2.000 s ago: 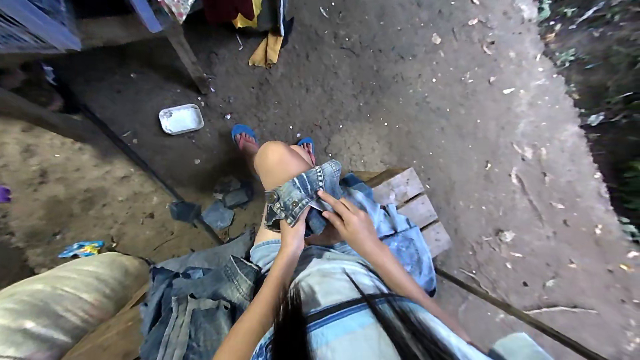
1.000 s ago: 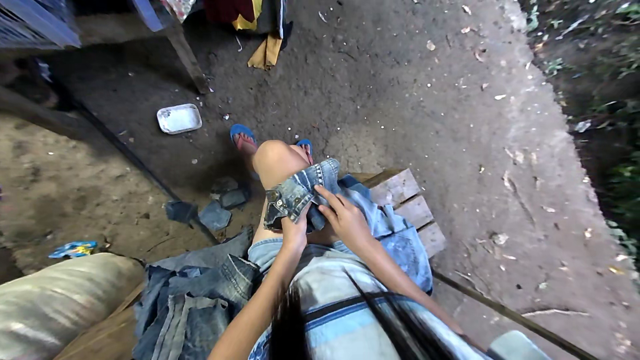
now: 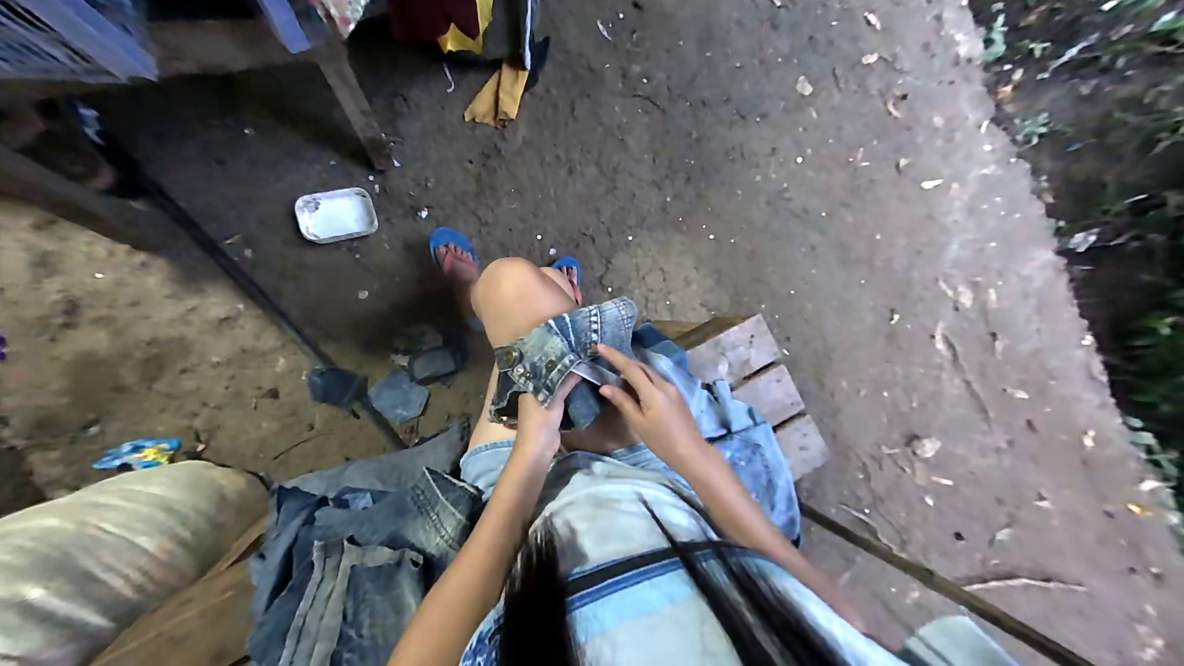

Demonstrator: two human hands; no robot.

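Note:
Across my lap lies a piece of blue denim garment (image 3: pixel 592 333) with metal buttons and pale stitching. My left hand (image 3: pixel 544 416) grips its lower edge near the buttons, its fingertips partly hidden by the cloth. At the denim's right side is my right hand (image 3: pixel 647 398), index finger on the cloth and thumb below; a small pale strip, whose kind I cannot tell, shows between the two hands. Light blue denim (image 3: pixel 740 435) lies under my right forearm. A heap of darker denim pieces (image 3: pixel 370 546) rests on the bench to my left.
A full, pale sack (image 3: pixel 120 555) lies at the lower left. The wooden bench's slats (image 3: pixel 777 393) show at right. On the dirt ground are a white tray (image 3: pixel 336 215), dark stones (image 3: pixel 400 396) and a yellow cloth (image 3: pixel 499 95). A wooden table leg (image 3: pixel 356 111) stands at upper left.
My right hand has shifted slightly on the denim, its thumb now lower and apart from the index finger. My left hand keeps its hold.

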